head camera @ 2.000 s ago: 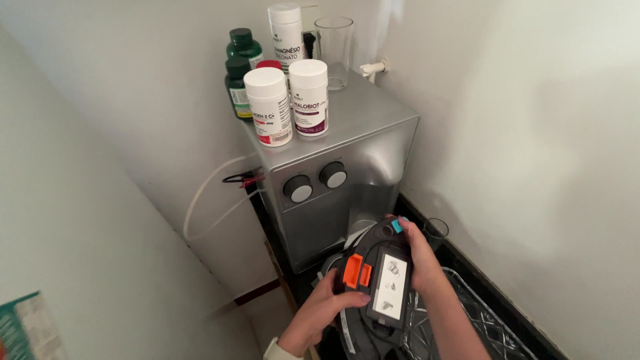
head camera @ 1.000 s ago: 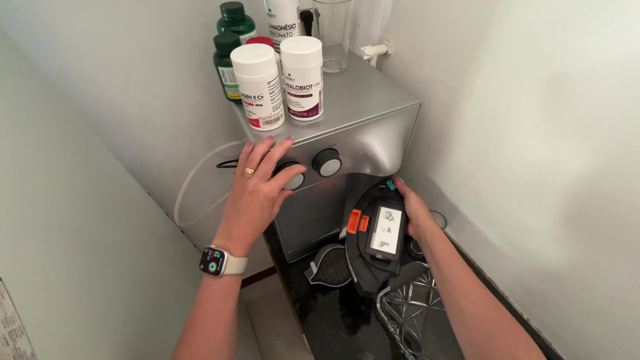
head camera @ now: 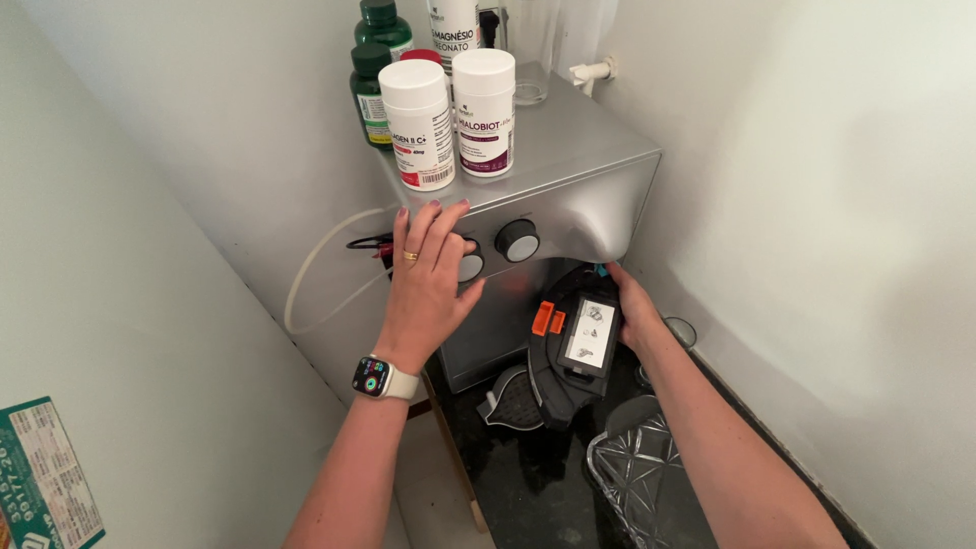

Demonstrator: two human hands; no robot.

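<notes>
A silver water dispenser (head camera: pixel 587 183) with two round knobs stands on a dark stone counter. My left hand (head camera: pixel 431 293) is at the left knob (head camera: pixel 470 263), thumb and fingers around it and fingertips near the top front edge. The right knob (head camera: pixel 518 240) is untouched. Below the dispenser's rounded spout, my right hand (head camera: pixel 631 301) holds the upper right side of a dark robot vacuum's round body or a similar appliance part (head camera: pixel 568 351), tilted, with orange clips and a label bearing drawings. Part of my right hand is hidden behind it.
Several supplement bottles (head camera: pixel 486 114) and a clear glass vase (head camera: pixel 534 53) stand on the dispenser. A dark drip tray (head camera: pixel 518 400) and a cut-glass dish (head camera: pixel 640 473) lie on the counter (head camera: pixel 511 488). A pale hose (head camera: pixel 305 282) loops at left; a white tap (head camera: pixel 595 72) juts from the wall.
My left hand has let go of the dark appliance part and moved up to the left knob. My right hand still holds the part, now under the dispenser's spout, and the drip tray has come into view.
</notes>
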